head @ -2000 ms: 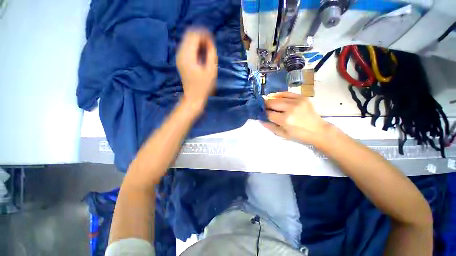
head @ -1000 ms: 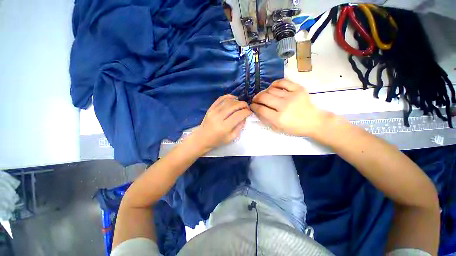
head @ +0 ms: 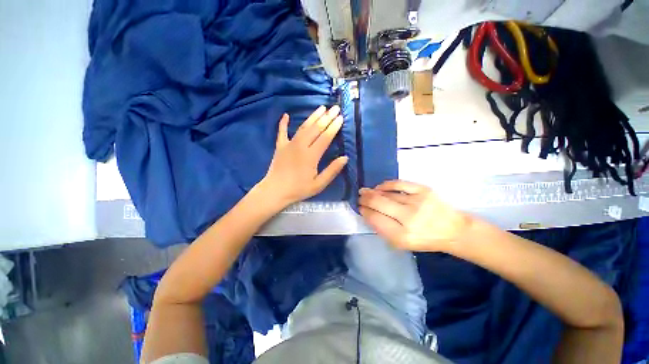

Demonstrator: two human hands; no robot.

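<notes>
A blue garment piece [head: 235, 135] lies bunched on the table and runs under the presser foot [head: 354, 77] of the white sewing machine. Black strips [head: 359, 142] run along it from the foot towards me, with a blue margin on their right. My left hand [head: 304, 156] lies on the cloth left of the strips, palm down, fingers spread. My right hand [head: 409, 213] has thumb and fingers closed on the near end of the black strips, over the ruler edge.
A black strip bundle [head: 569, 106] with a red loop [head: 496, 60] and a yellow loop [head: 544, 57] lies right of the machine. A tan block [head: 423, 92] sits right of the foot. A table ruler [head: 491, 190] runs along the front edge. Blue cloth [head: 498, 298] hangs below.
My left hand has moved up and spread on the cloth. My right hand has moved towards me with the strip ends. The strips and blue margin now lie stretched straighter.
</notes>
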